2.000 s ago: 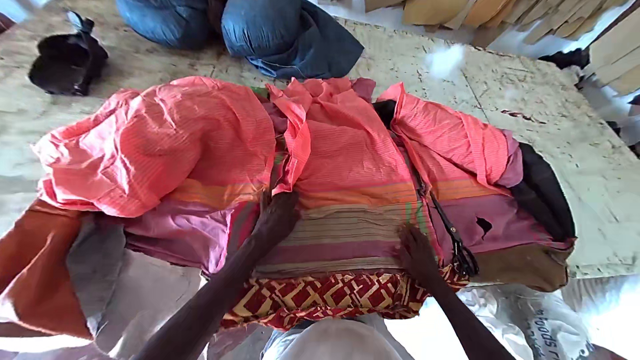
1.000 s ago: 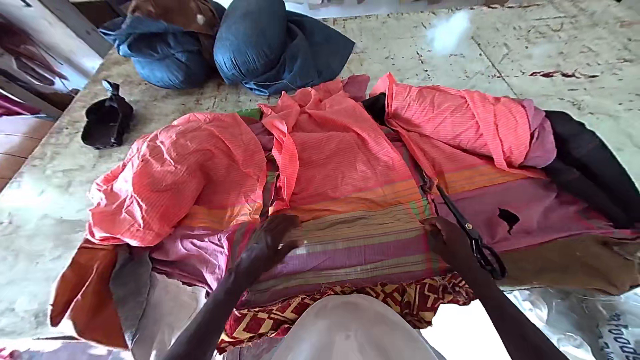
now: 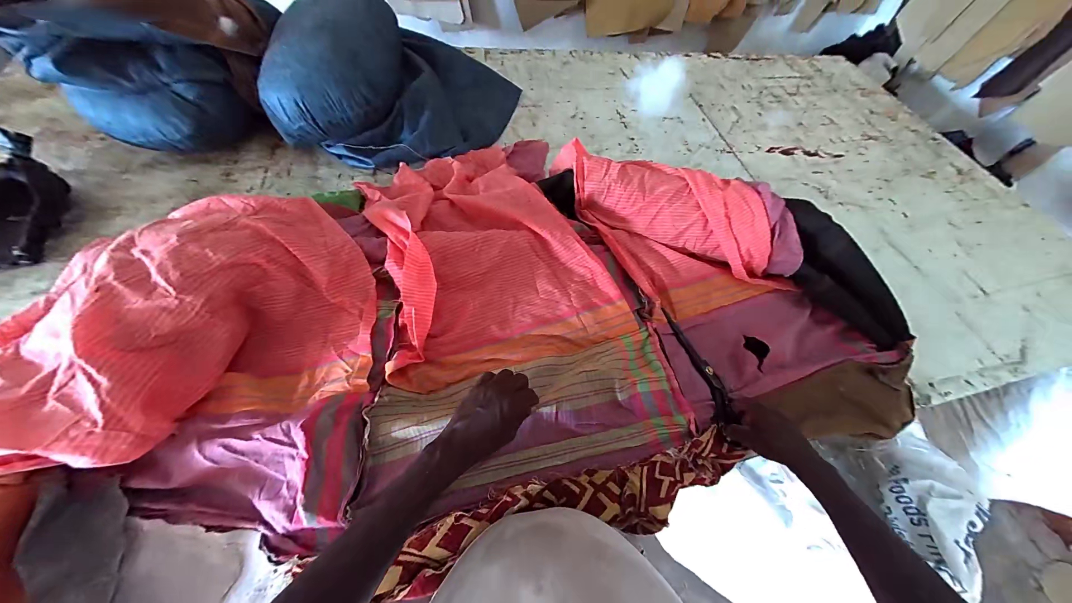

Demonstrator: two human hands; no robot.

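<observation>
Striped pink, orange and purple fabric (image 3: 519, 268) lies in layered panels over the table's near edge. My left hand (image 3: 500, 408) rests on the striped middle panel, its fingers bent; whether it pinches cloth is unclear. My right hand (image 3: 758, 429) is closed around the handles of black scissors (image 3: 708, 368), whose blades point up and left along the seam between the middle and right panels. A dark spot (image 3: 756, 352) shows on the right panel. Red and yellow patterned cloth (image 3: 620, 494) hangs at the near edge.
Beyond the cloth stands a worn, pale tabletop (image 3: 804, 117). Stuffed blue bundles (image 3: 335, 75) sit at the back left, with a black object (image 3: 29, 201) at the left edge. A white plastic sack (image 3: 921, 494) bearing writing lies below at the right. Cardboard pieces (image 3: 628, 15) line the back.
My right hand has moved from the striped cloth to the scissors' handles. My left hand has shifted right, from beside the left seam onto the middle panel.
</observation>
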